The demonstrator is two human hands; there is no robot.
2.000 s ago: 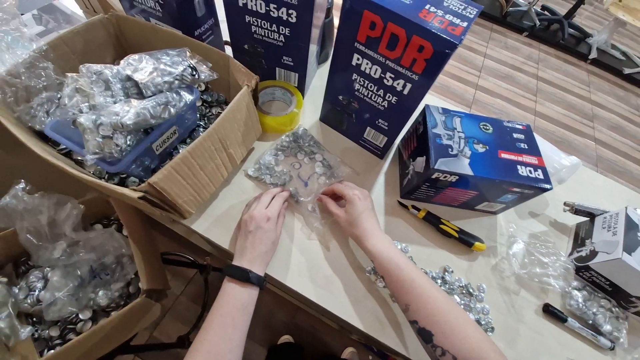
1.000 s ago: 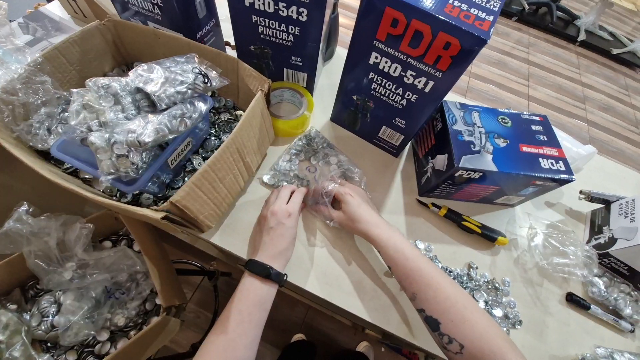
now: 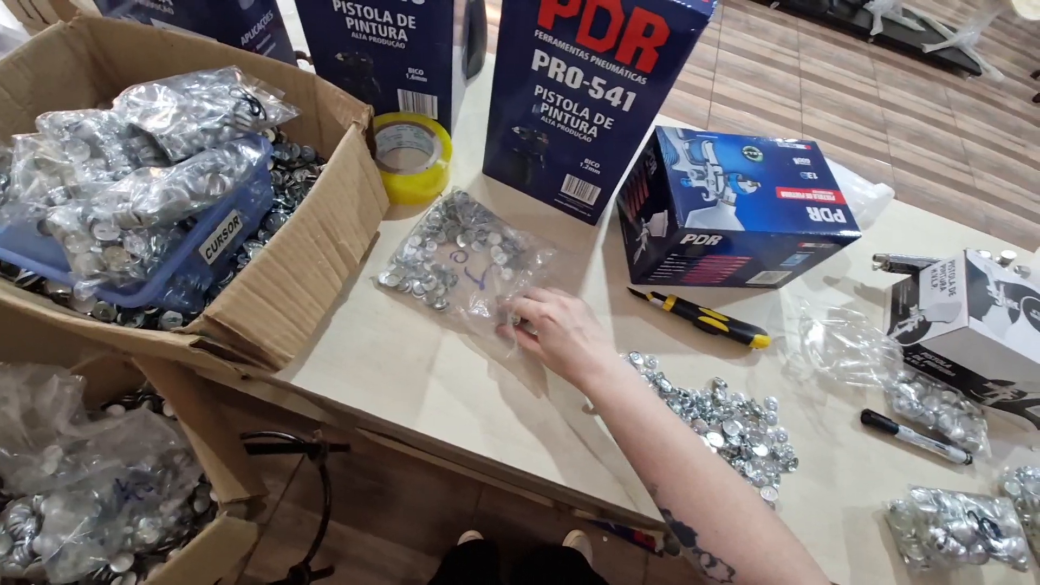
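A clear plastic bag of small metal buttons (image 3: 463,252) lies flat on the table, with a blue handwritten mark on it. My right hand (image 3: 556,333) is at the bag's near right end, its thumb and fingers pinched on the plastic. Beneath and to the right of my right forearm spreads a loose pile of shiny metal buttons (image 3: 727,426). A black and yellow utility knife (image 3: 707,319) rests to the right of the hand, beyond that pile. My left hand is out of the frame.
Cardboard box (image 3: 325,252) of metal pieces and filled bags at left, another carton (image 3: 231,439) below it. Yellow tape roll (image 3: 414,158), tall blue box (image 3: 585,106) and smaller blue box (image 3: 735,211) stand behind. At right are a white-and-black box (image 3: 975,317), marker (image 3: 916,437) and filled bag (image 3: 959,528).
My left hand, which was on the bag beside my right, has left the view. The bag now lies flatter and more spread out. My right hand remains at its end.
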